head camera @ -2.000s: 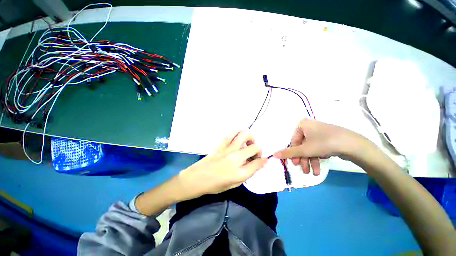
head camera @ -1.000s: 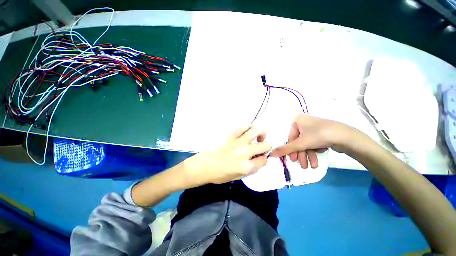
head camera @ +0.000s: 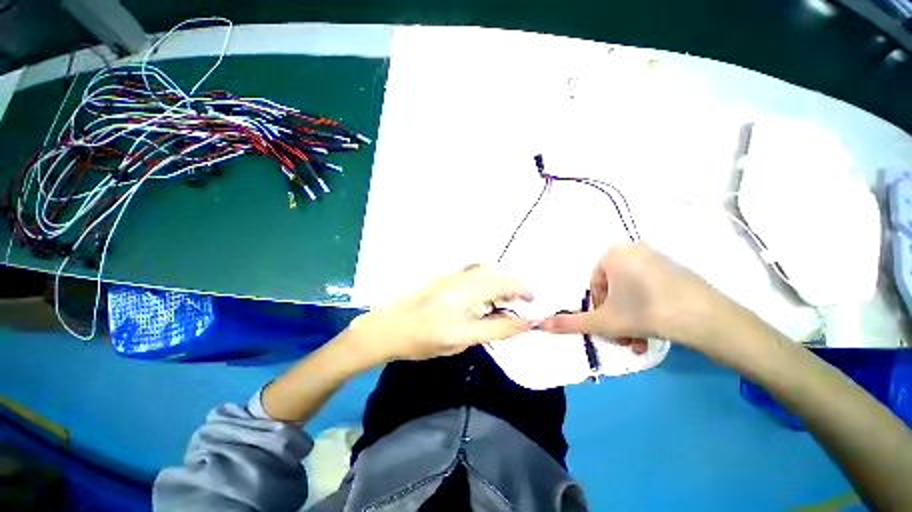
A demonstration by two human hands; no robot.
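Observation:
A white panel (head camera: 540, 368) with a rounded edge lies at the bench's front edge. A thin red and black wire harness (head camera: 590, 183) loops over it, with a small black connector (head camera: 540, 163) at its far end. A black plug (head camera: 591, 350) lies on the panel near its front edge. My left hand (head camera: 445, 315) and my right hand (head camera: 625, 300) meet fingertip to fingertip over the panel, pinching a thin dark wire part between them. The exact part is too small to tell.
A harness bundle (head camera: 180, 130) of white, red and black wires lies on the green mat (head camera: 230, 235) at left. A white panel with a cable (head camera: 815, 215) lies at right, beside stacked dotted panels (head camera: 900, 240). Blue stools (head camera: 160, 320) stand under the bench.
My right hand's fingers have shifted and the plug beside them lies slightly further right in view. The whole scene has shifted slightly. Both hands stay together over the panel.

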